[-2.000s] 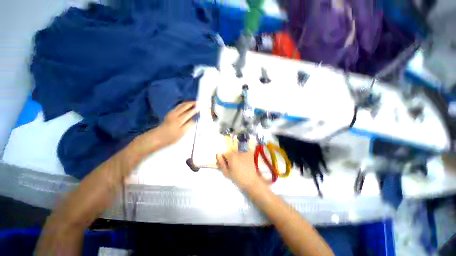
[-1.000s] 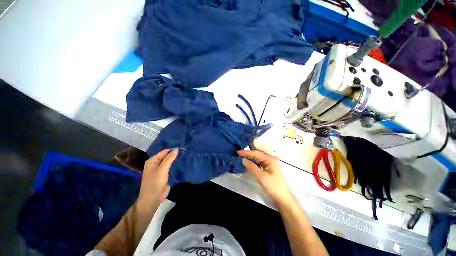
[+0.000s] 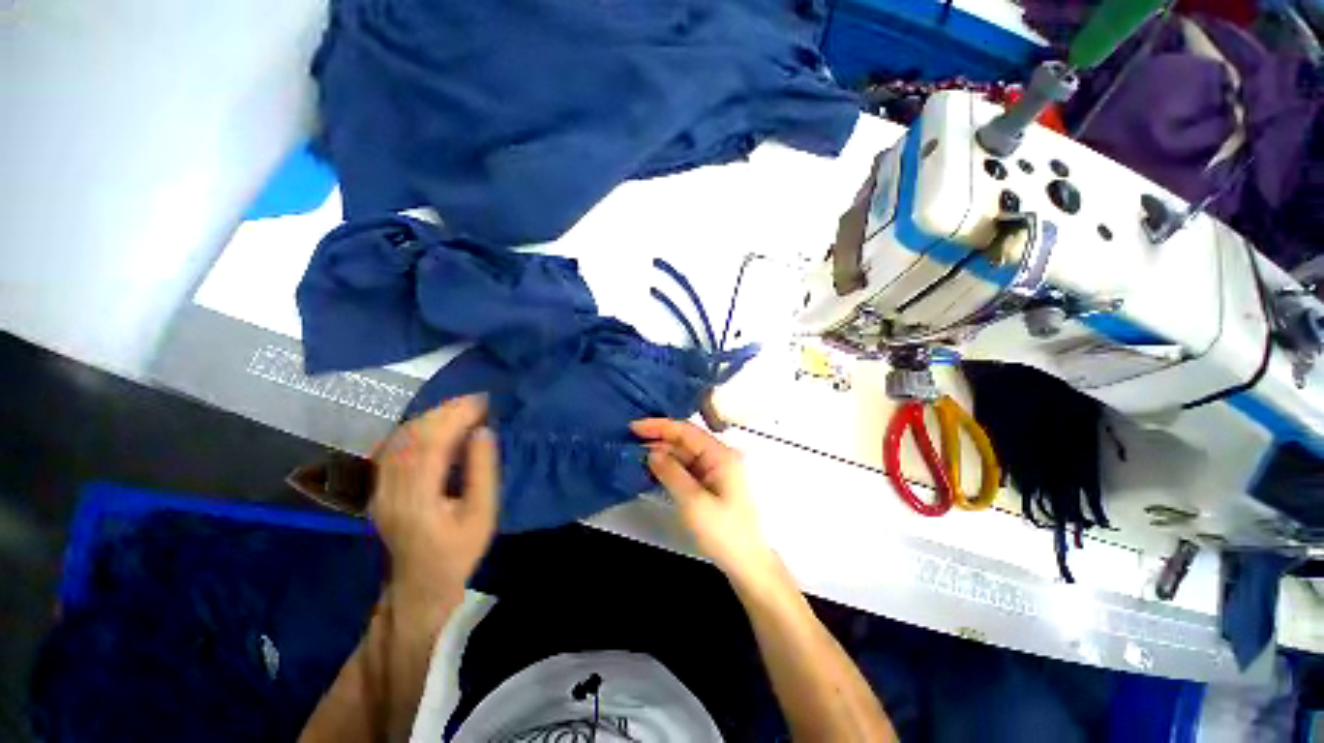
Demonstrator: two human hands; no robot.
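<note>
A navy garment piece (image 3: 537,363) lies at the table's front edge, partly hanging over it, with a gathered seam facing me. My right hand (image 3: 700,472) pinches the cloth at the right end of that seam. My left hand (image 3: 440,486) is over the left part of the cloth, fingers bent and slightly blurred; whether it grips the cloth cannot be told. Two thin navy strips (image 3: 685,308) stick out from the piece towards the sewing machine (image 3: 1075,247). The presser foot area (image 3: 912,375) has no garment piece under it.
Scissors with red and yellow handles (image 3: 944,457) lie below the machine head, beside a bundle of black strips (image 3: 1034,443). A large navy heap (image 3: 566,109) lies at the back. A blue bin (image 3: 80,544) with navy cloth is at lower left. Purple cloth (image 3: 1183,109) is behind the machine.
The hands went from the heap and needle area to the garment piece at the front edge. Since one second ago, my left hand has shifted and turned on the cloth; my right hand keeps its pinch.
</note>
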